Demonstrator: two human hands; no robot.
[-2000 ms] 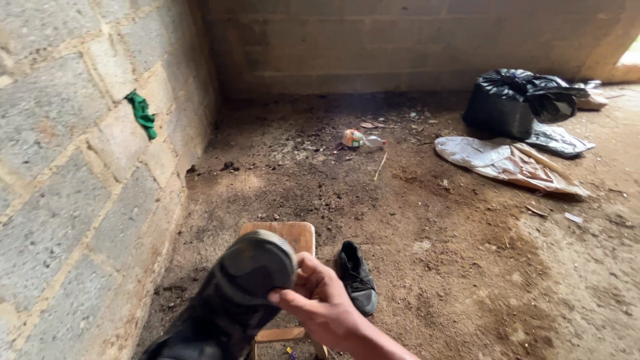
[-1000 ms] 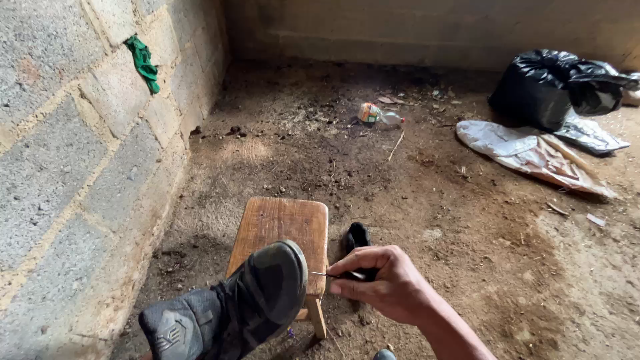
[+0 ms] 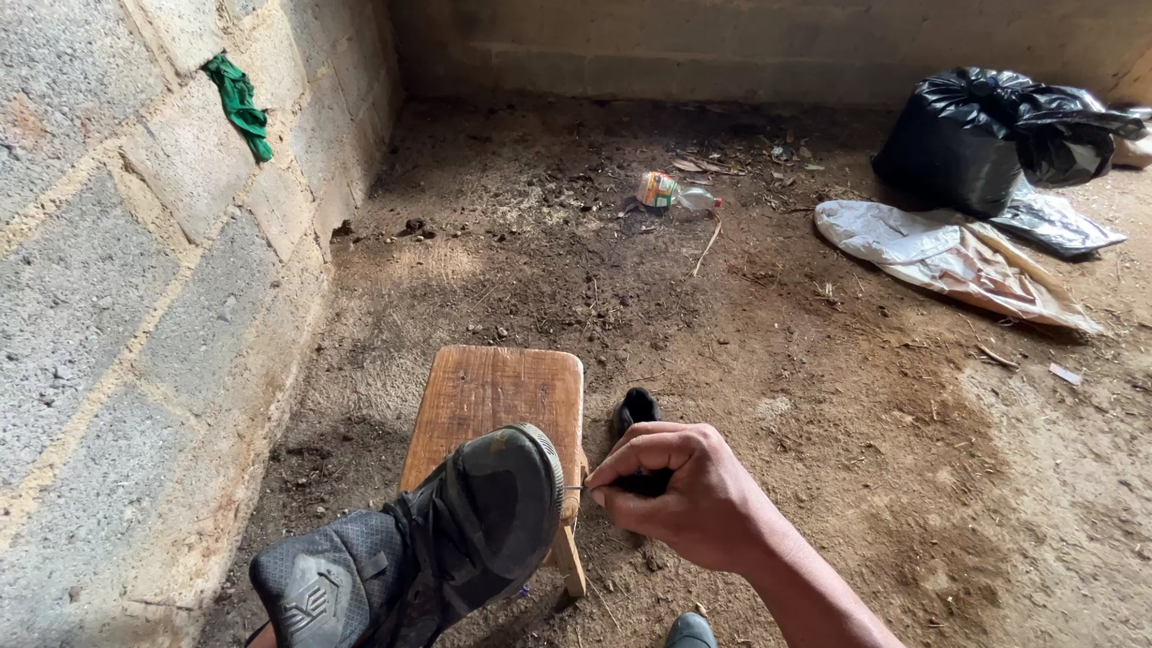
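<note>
My right hand pinches a thin metal needle between thumb and fingertips, its tip at the sole edge of a dark grey lace-up shoe. The shoe is tilted, toe up to the right, tongue toward the lower left, in front of a wooden stool. Of my left hand only a sliver of skin shows at the bottom edge, beneath the shoe; its fingers are hidden. Another dark shoe stands on the ground behind my right hand, partly covered by it.
A concrete block wall with a green cloth in it runs along the left. On the dirt floor lie a plastic bottle, a whitish sack and a full black plastic bag. A grey shoe toe shows at the bottom.
Two seconds ago my right hand touched the shoe's toe; now it is off to the right with the needle. The shoe has moved away from its earlier pose, and more of the stool shows.
</note>
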